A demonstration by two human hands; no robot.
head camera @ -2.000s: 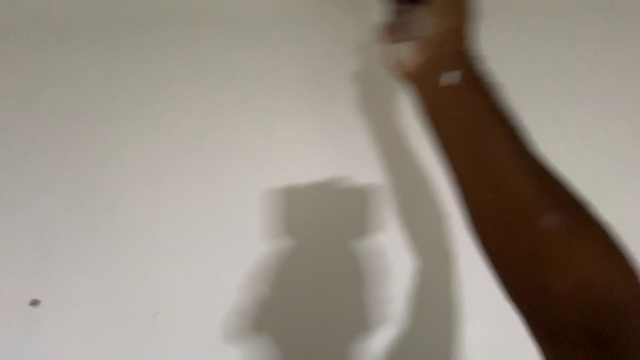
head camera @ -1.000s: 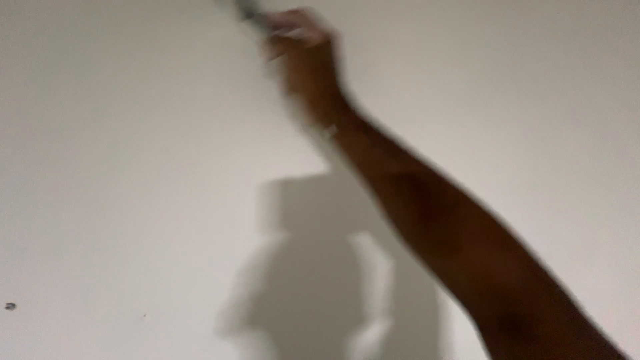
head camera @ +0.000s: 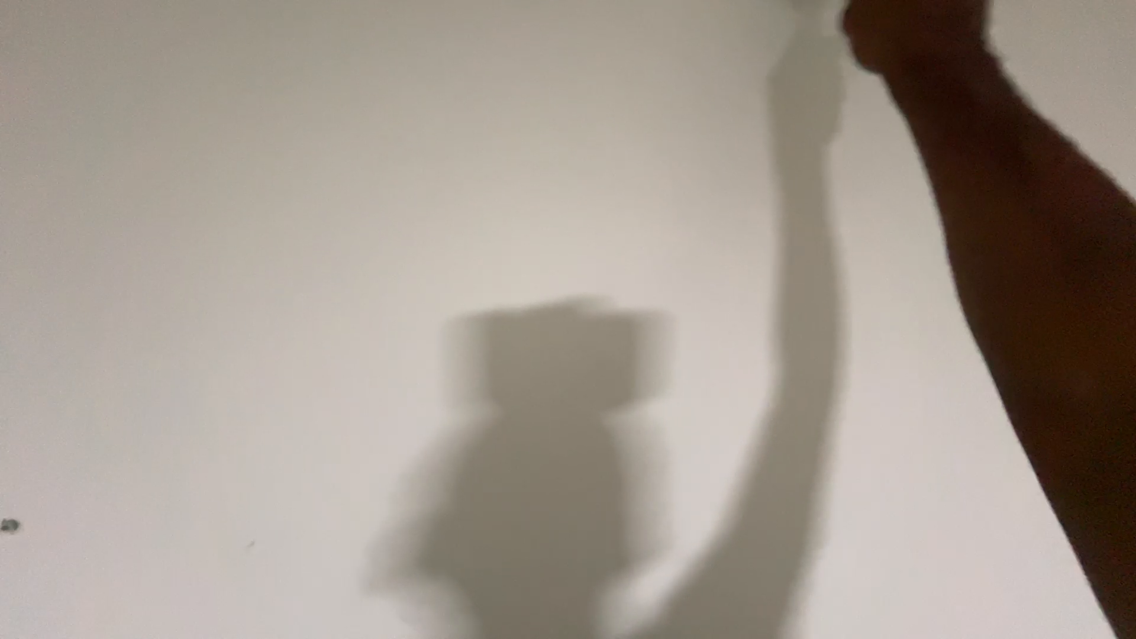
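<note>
My right hand (head camera: 919,31) is raised at the top right edge of the head view, in front of a pale wall (head camera: 266,222). Only its lower part and the wrist show; the fingers are mostly cut off by the top edge, so whether it holds anything cannot be told. The bare forearm runs down to the lower right corner. Just left of the hand, the arm's shadow falls on the wall. My left hand is out of the frame.
A shadow of a head and shoulders (head camera: 550,461) lies on the wall at the lower middle. Near the left edge the wall has a small dark spot (head camera: 10,525), with a faint mark (head camera: 251,544) to its right.
My right hand has moved right from the upper middle, where it held a dark, thin object one second ago. That object no longer shows.
</note>
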